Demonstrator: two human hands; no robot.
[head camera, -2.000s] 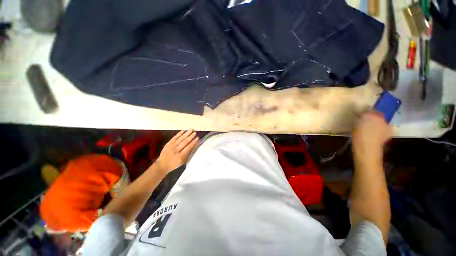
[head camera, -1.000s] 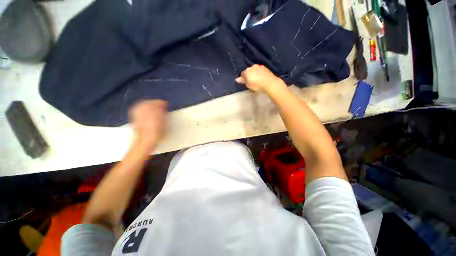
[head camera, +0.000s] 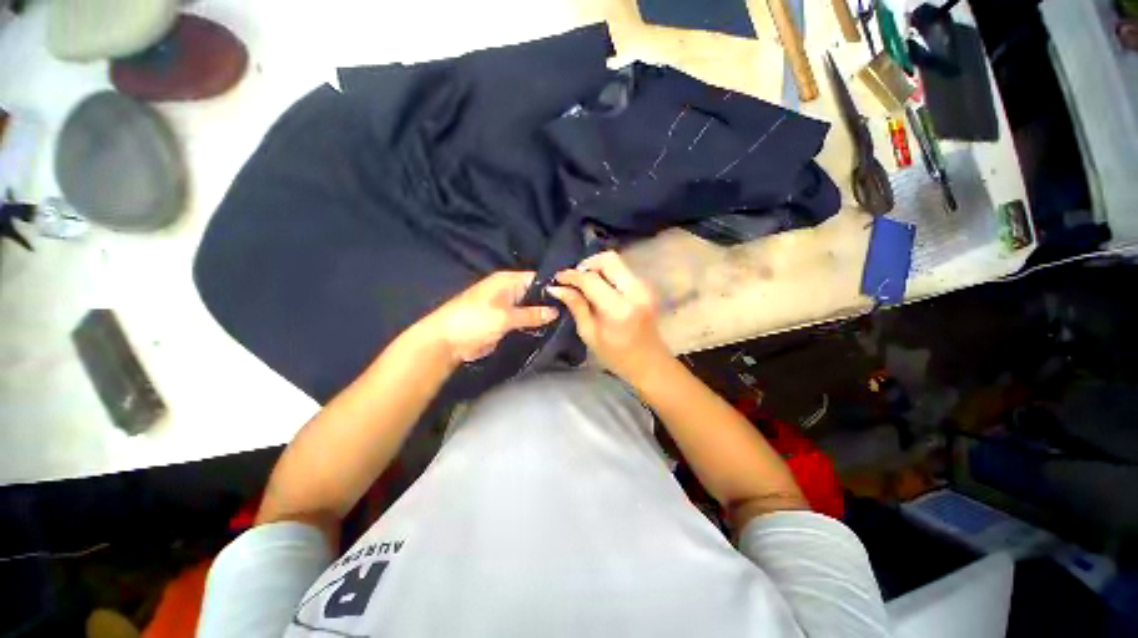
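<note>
The dark jacket piece (head camera: 362, 212) lies on the cream worktable (head camera: 237, 430), with white basting lines at its right part. A fold of it is drawn over the table's front edge towards my body. My left hand (head camera: 489, 319) pinches the fold from the left. My right hand (head camera: 612, 312) is close beside it, its fingertips together at the same fold. A small white spot shows at the fingertips; I cannot tell whether a needle is held.
Shears (head camera: 861, 156) and a blue card (head camera: 887, 259) lie to the right, near small tools. A dark block (head camera: 117, 371) lies at the left. Grey (head camera: 121, 162) and dark red (head camera: 187, 59) rounded pads stand at the upper left. Red items are below the table.
Both hands have come together at the front of the garment and gripped its edge. The cloth is bunched and pulled towards me. Earlier my right hand was at the blue card.
</note>
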